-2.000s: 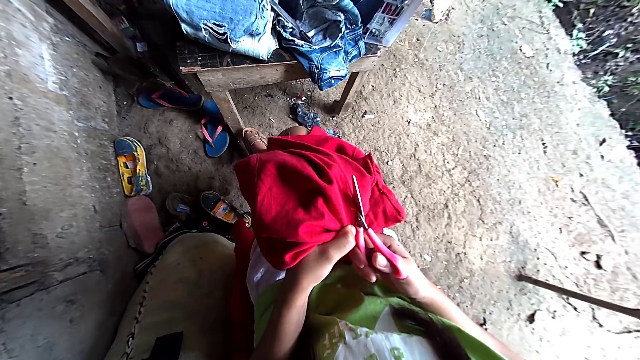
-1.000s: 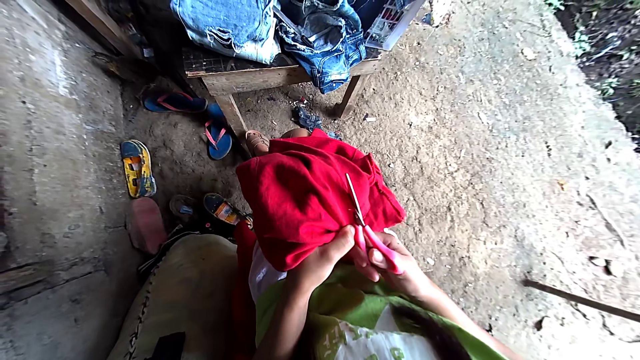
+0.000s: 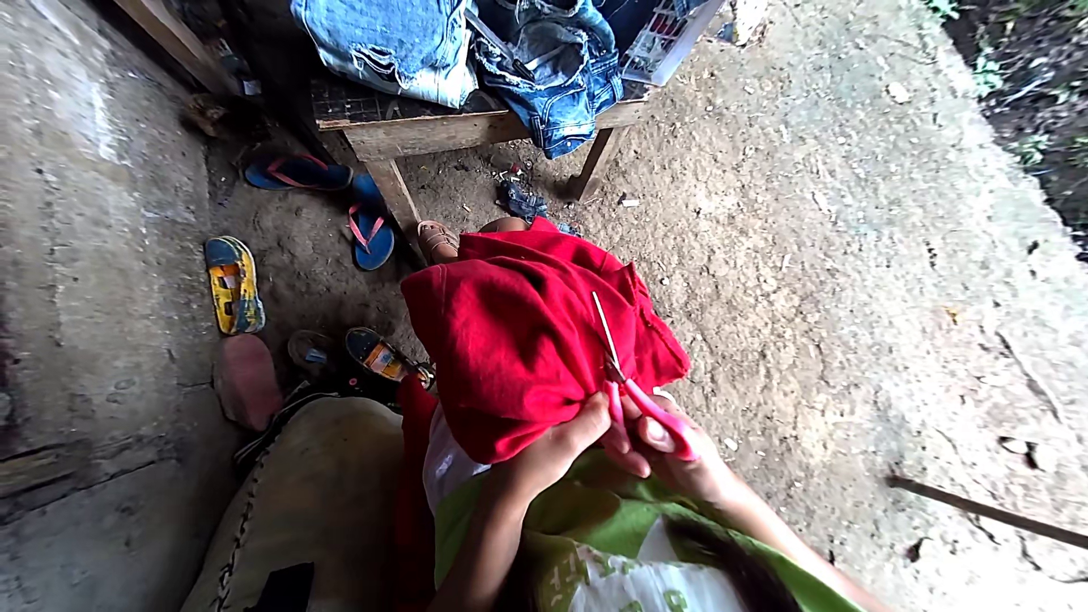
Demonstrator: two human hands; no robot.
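Observation:
A red cloth (image 3: 518,331) lies bunched over my lap. My left hand (image 3: 561,442) pinches its near edge between thumb and fingers, close to the scissors' pivot. In my right hand (image 3: 671,446) are scissors with pink handles (image 3: 654,412); their metal blades point away from me over the cloth. How far apart the blades are is hard to tell, as one may be hidden by the fabric. Both hands are close together at the cloth's near side.
Ahead stands a wooden bench (image 3: 442,136) with denim garments (image 3: 561,68) and a white plastic basket (image 3: 667,42). Blue flip-flops (image 3: 371,234), a yellow and blue shoe (image 3: 234,285) and other footwear lie at left, beside a concrete wall (image 3: 110,255). A stuffed sack (image 3: 314,501) is near me; a stick (image 3: 986,507) lies right.

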